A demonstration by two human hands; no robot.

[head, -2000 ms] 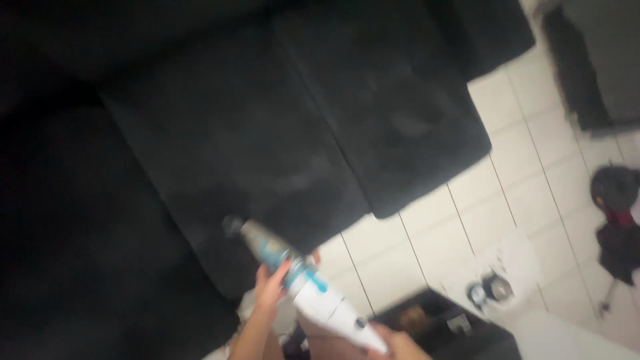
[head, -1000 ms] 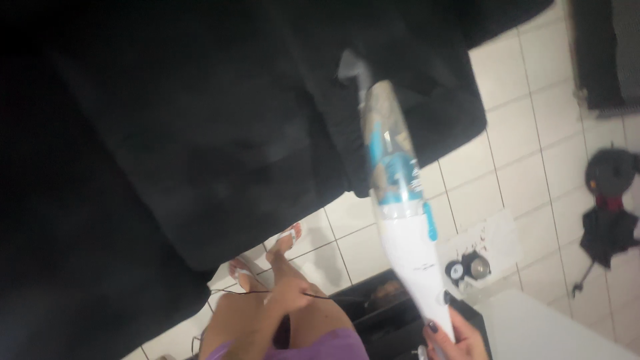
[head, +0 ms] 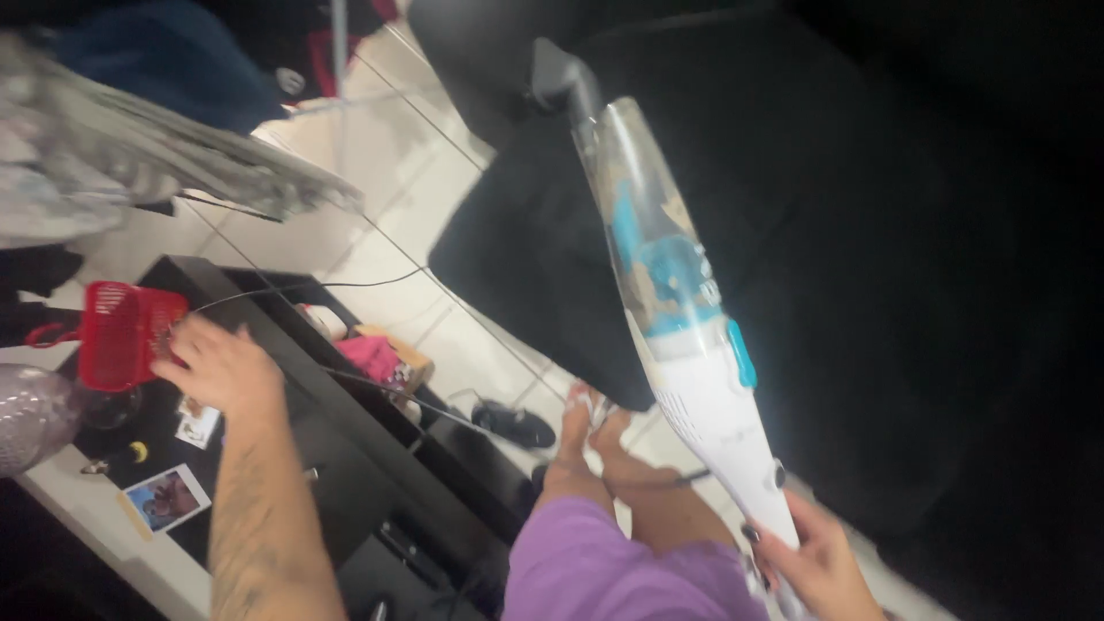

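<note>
My right hand [head: 815, 552] grips the white handle of a handheld vacuum cleaner [head: 716, 397], at the lower right. Its clear dust canister holds a blue filter part and beige debris, and a grey nozzle [head: 561, 78] points up and left over the black sofa [head: 819, 259]. My left hand [head: 224, 366] reaches to the left over a black cabinet, at the edge of a red plastic basket [head: 121, 336]. The fingers are blurred, and whether they touch or hold the basket is unclear.
The black cabinet [head: 345, 431] bears photos and a cable. A black shoe [head: 515, 424] lies on the white tile floor [head: 405, 198] near my feet. A box with pink cloth [head: 371, 355] is beyond the cabinet. Grey fabric [head: 216, 155] hangs at upper left.
The view has swung strongly. The vacuum cleaner was in both hands two seconds ago; now only my right hand holds it, while my left hand is out at the red basket.
</note>
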